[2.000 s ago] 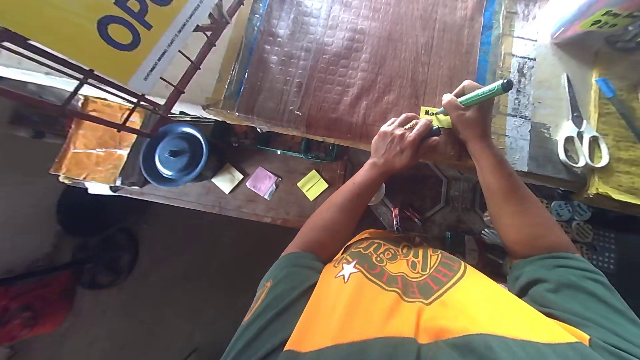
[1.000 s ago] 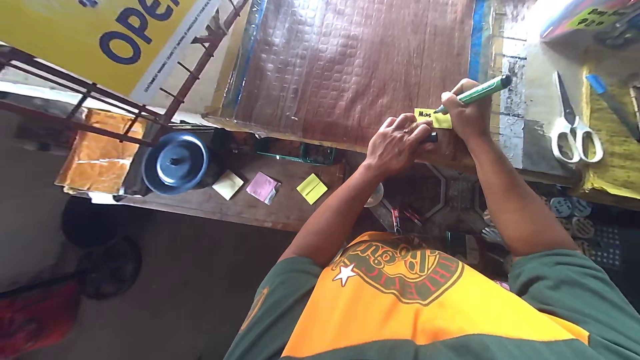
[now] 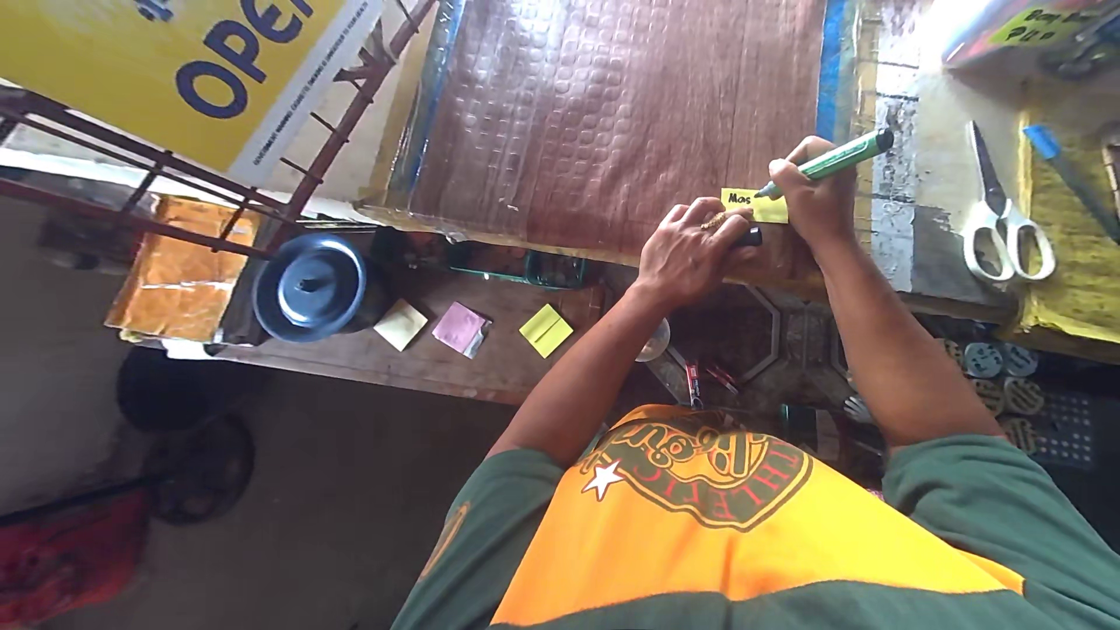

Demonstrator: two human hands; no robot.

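My right hand (image 3: pixel 815 194) grips a green marker pen (image 3: pixel 827 164), its tip on a small yellow paper slip (image 3: pixel 770 208) that bears some black handwriting. The slip lies at the front edge of a table with a brown textured cover (image 3: pixel 612 114). My left hand (image 3: pixel 693 252) rests on the slip's lower left edge, with a black marker cap (image 3: pixel 749 237) at its fingers. Whether the left fingers pinch the cap or only touch it is hard to tell. A ring shows on that hand.
White-handled scissors (image 3: pixel 1003 223) and a blue pen (image 3: pixel 1041 142) lie at right. On a lower shelf (image 3: pixel 455 372) are a blue lidded pot (image 3: pixel 308 287) and cream (image 3: pixel 401 325), pink (image 3: pixel 460 329) and yellow sticky notes (image 3: pixel 546 331). A metal rack (image 3: pixel 337 144) with a yellow sign (image 3: pixel 166 70) stands at left.
More black writing shows on the yellow slip than two seconds ago. My right hand still grips the marker, and my left hand has stayed beside the slip.
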